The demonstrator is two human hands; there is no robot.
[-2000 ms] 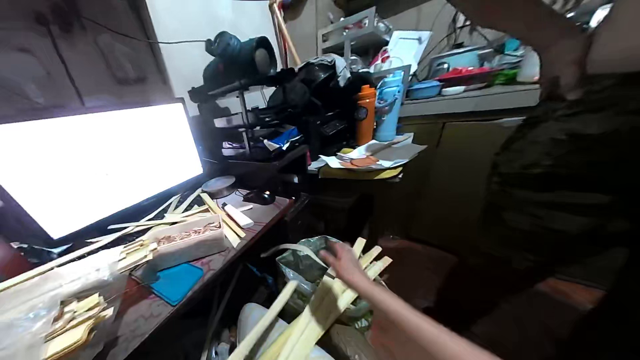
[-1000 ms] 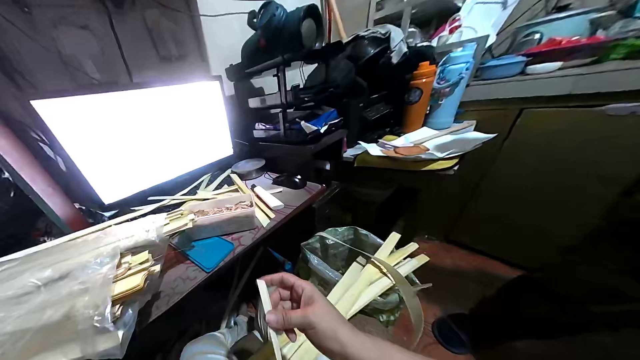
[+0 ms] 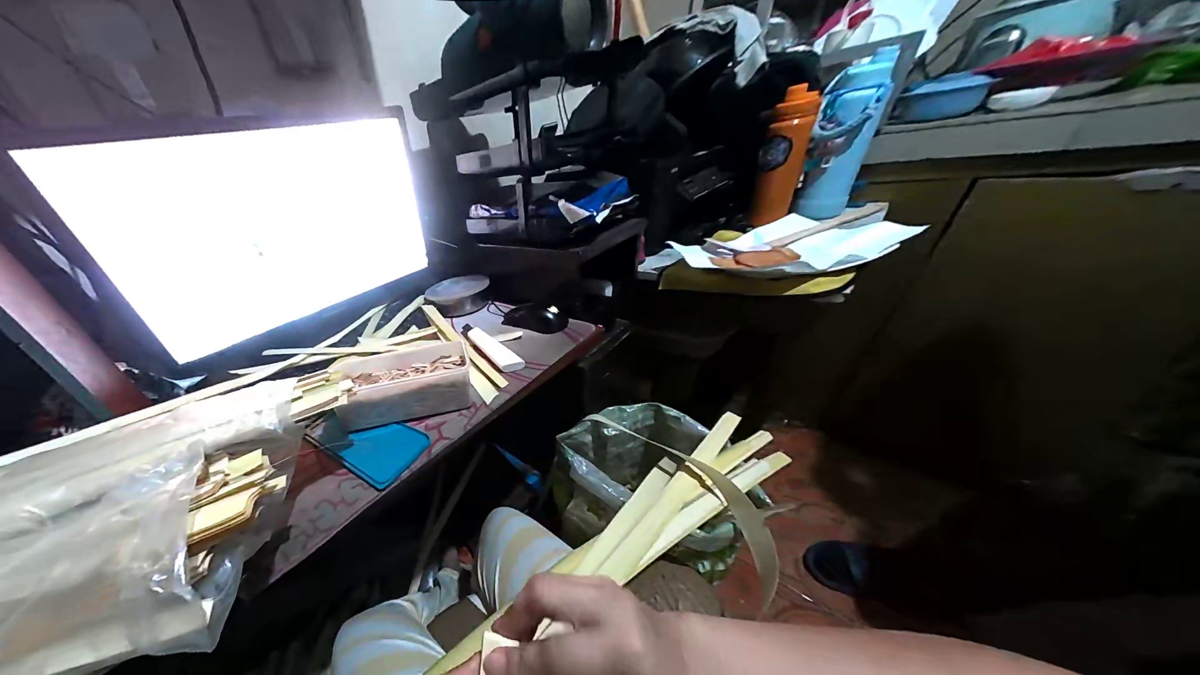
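My right hand (image 3: 581,623) reaches in from the lower right, its fingers closed round a pale flat strip (image 3: 495,643) near the bottom edge. Beneath and beyond it a bundle of long pale yellow-green strips (image 3: 656,516) slants across my lap, its far ends over a plastic-lined bin (image 3: 577,469). One thin curled strip (image 3: 757,539) arches out at the bundle's right. My left hand cannot be made out. Folded pale strips (image 3: 225,502) lie in clear plastic on the desk at left, near a box of small brown pieces (image 3: 403,398).
The desk (image 3: 323,511) bears a lit monitor (image 3: 225,234), a blue flat item (image 3: 384,454), a white tube (image 3: 495,349) and a computer mouse (image 3: 536,319). Orange (image 3: 784,155) and blue (image 3: 847,136) bottles stand beyond. A dark shoe (image 3: 837,566) is on the floor at right.
My right hand has come back from the bundle's far part by the bin to its near part at the bottom. A person standing at the right has mostly left view.
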